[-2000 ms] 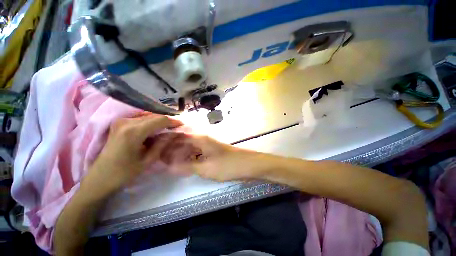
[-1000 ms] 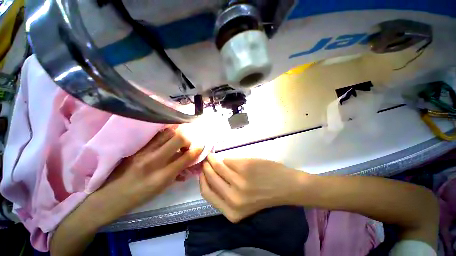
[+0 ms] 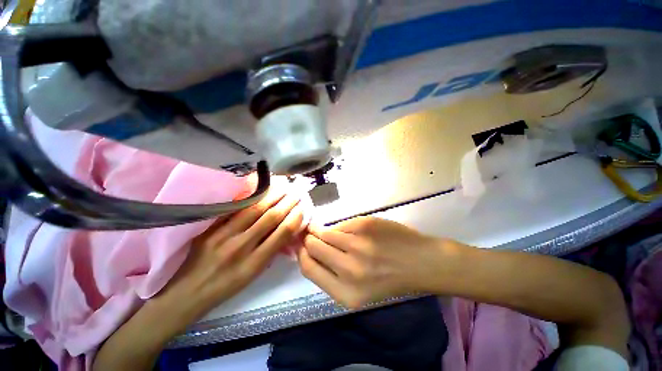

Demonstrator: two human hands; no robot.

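Observation:
A pink garment piece (image 3: 138, 210) with paler areas lies bunched left of the needle area, partly behind a shiny curved metal guard (image 3: 109, 210). My left hand (image 3: 239, 246) lies on the cloth, fingers stretched toward the bright presser foot area. My right hand (image 3: 363, 261) is beside it, fingertips pinching the cloth's narrow edge (image 3: 306, 221) just in front of the foot. Glare and the whitish cylinder (image 3: 294, 138) hide the needle and most of the foot. A small grey tab (image 3: 324, 193) shows right of the foot.
The white machine head (image 3: 443, 43) with a blue stripe spans the top. Right on the white table (image 3: 406, 232) are a black rectangle (image 3: 501, 136), a thin white scrap (image 3: 475, 174) and green and yellow looped snips (image 3: 631, 181). The grey ribbed edge (image 3: 537, 243) runs in front. Pink cloth (image 3: 493, 333) hangs below.
My right hand has moved from over my left hand's fingers to the cloth edge and pinches it. My left fingers have straightened toward the foot. The view has shifted closer to the machine head.

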